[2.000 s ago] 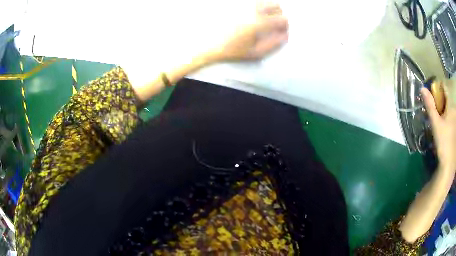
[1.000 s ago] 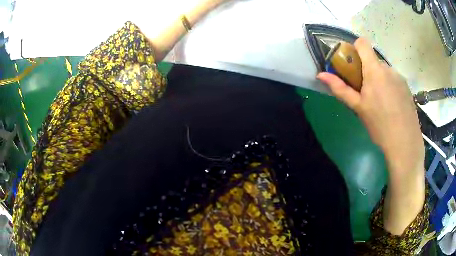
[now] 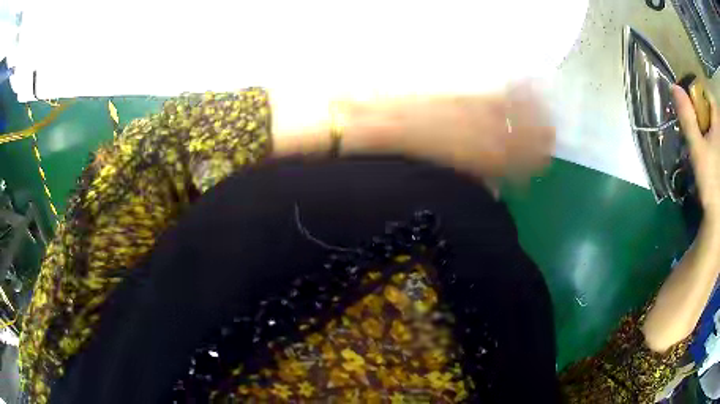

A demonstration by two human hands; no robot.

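Note:
The steam iron [image 3: 654, 118], with a silver body and light-brown wooden handle, stands at the right end of the white-covered table. My right hand [image 3: 702, 146] is closed on its handle at the right edge of the picture, partly cut off. My left hand [image 3: 525, 134] is strongly blurred at the near edge of the white cloth [image 3: 316, 47], left of the iron. Its fingers and whether it holds anything cannot be made out. The white surface is so bright that separate fabric pieces do not show.
A ridged metal plate [image 3: 701, 30] lies at the far right, beyond the iron. A bit of a black loop [image 3: 655, 4] shows at the top edge. A dark thread [image 3: 35, 85] lies at the table's left end. The green floor [image 3: 596, 237] shows below the table.
The iron and my right hand have moved from the near middle of the table to its right end. My left hand has come back into view, at the near edge. The table's right end shows more white.

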